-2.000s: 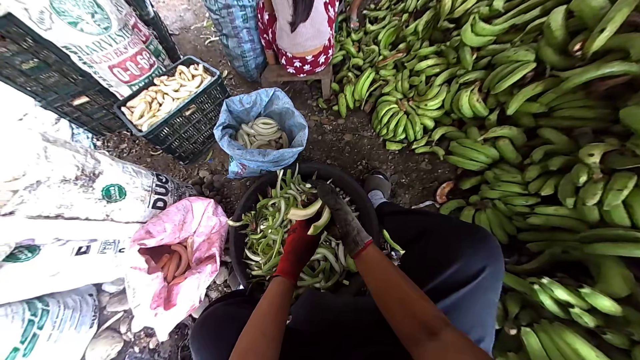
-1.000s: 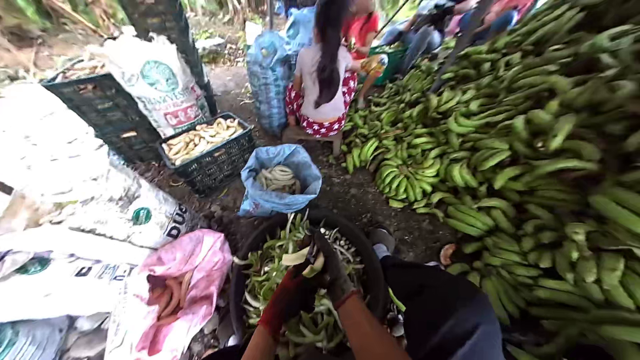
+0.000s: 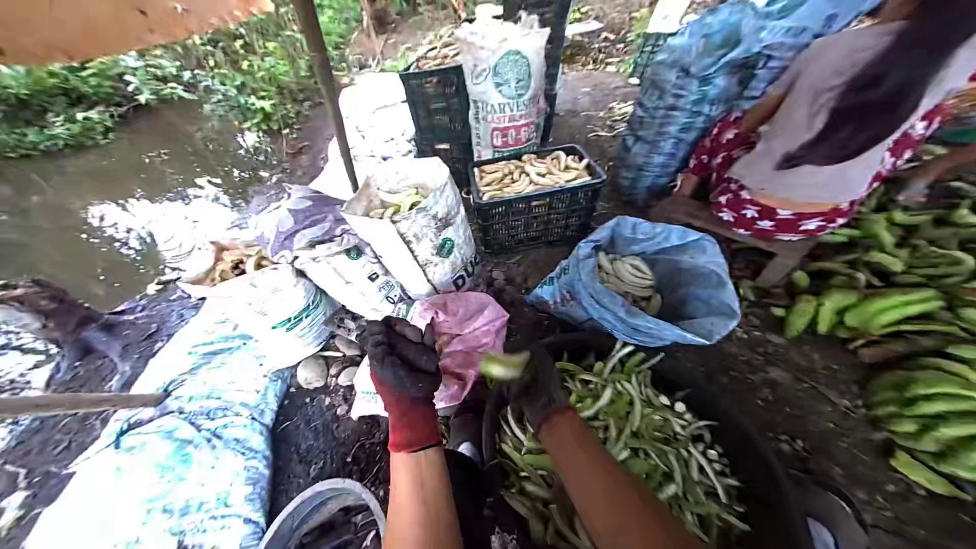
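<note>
My left hand (image 3: 402, 374), in a dark glove with a red cuff, is over the pink sack (image 3: 463, 335), fingers curled; whether it holds anything is hidden. My right hand (image 3: 535, 387), in a dark glove, is at the left rim of a large black basin (image 3: 751, 450) heaped with green banana peels (image 3: 640, 415). A blurred green banana piece or peel (image 3: 504, 366) juts from its fingers. Behind the basin stands an open blue sack (image 3: 686, 305) with peeled bananas (image 3: 627, 276) inside.
A black crate of peeled bananas (image 3: 534, 207) and white sacks (image 3: 427, 236) stand ahead. A person (image 3: 839, 130) sits on a wooden bench at right, near piled green bananas (image 3: 900, 309). A pole (image 3: 324, 84) rises left of centre; muddy water (image 3: 145, 183) lies beyond.
My hands, together over the basin earlier, are now apart, the left one over by the pink sack. The view has swung left, bringing the water in.
</note>
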